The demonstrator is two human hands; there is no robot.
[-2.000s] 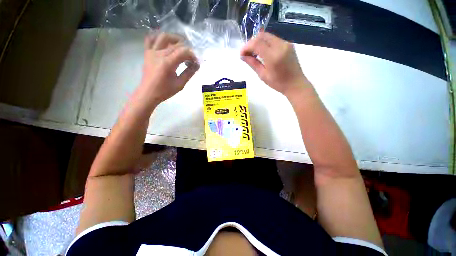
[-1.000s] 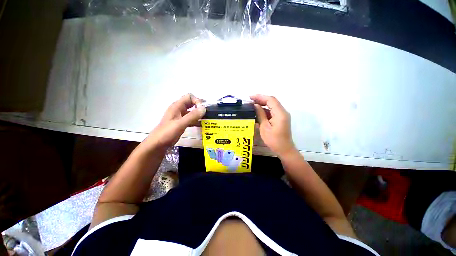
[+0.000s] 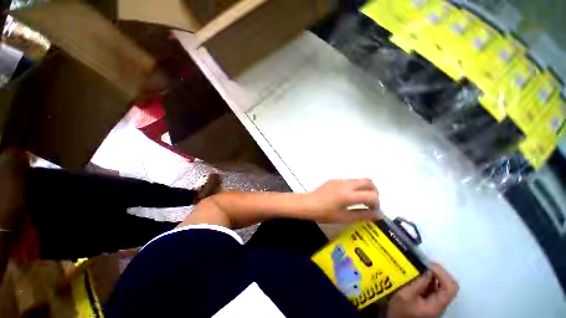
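The yellow retail box, with a black end band and a black hang tab, is tilted at the bench's front edge, close to my body. Its lower end is cut off by my dark shirt. My left hand is curled at one corner of the black end. My right hand pinches at the opposite corner, cut off by the bottom of the picture. A pale edge, perhaps clear film, shows at the fingertips; what exactly they pinch is hard to tell.
Bagged yellow boxes lie in a row along the back of the white bench, clear film hanging forward. A brown carton stands at the bench end. At left are a person's dark-trousered legs and a red stool.
The view has swung left, bringing in the carton, the boxes' row and the person. My hands have come from the film at the back to the box's black end, and remain there.
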